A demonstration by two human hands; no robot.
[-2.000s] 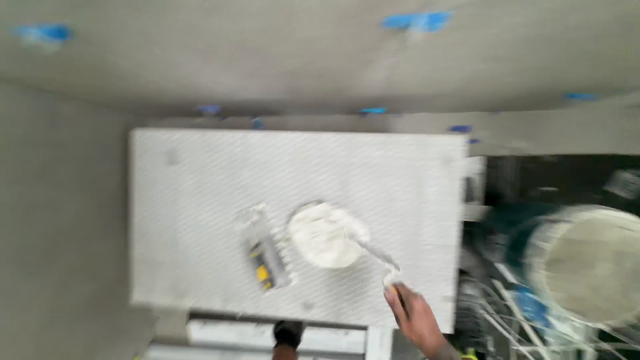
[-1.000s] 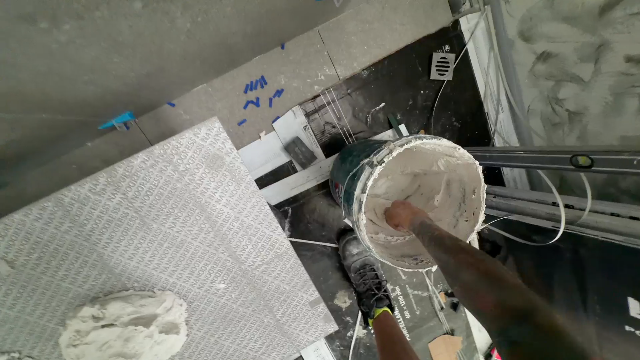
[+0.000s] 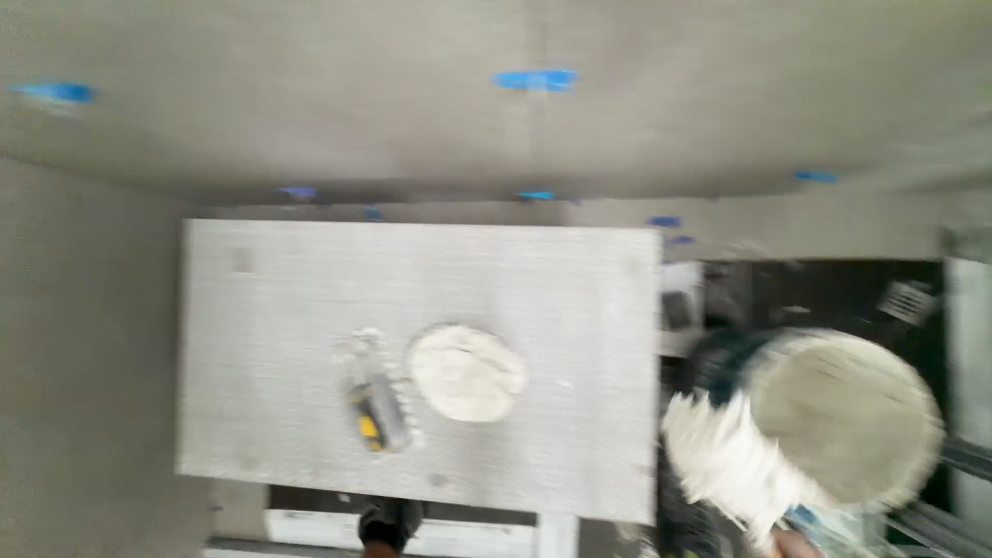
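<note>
At the bottom right, my right hand (image 3: 796, 545) grips a tool, mostly hidden under a large load of white mortar (image 3: 732, 457). It is in front of the near left rim of a bucket (image 3: 849, 418) of mortar. A large pale tile (image 3: 302, 294) lies back side up, bearing a round heap of mortar (image 3: 466, 373). Left of that heap rests a mortar-smeared trowel (image 3: 380, 411) with a yellow and black handle. My left hand is out of view.
Blue tape pieces (image 3: 536, 80) mark the tiled wall. A square drain grate (image 3: 907, 302) is set in the dark floor behind the bucket. White boards (image 3: 325, 528) and my shoe (image 3: 390, 521) show below the tile, and metal rails (image 3: 942, 531) run at the right.
One second ago my right hand was inside the bucket; now it is outside with a big load of mortar. The view has swung back over the tile.
</note>
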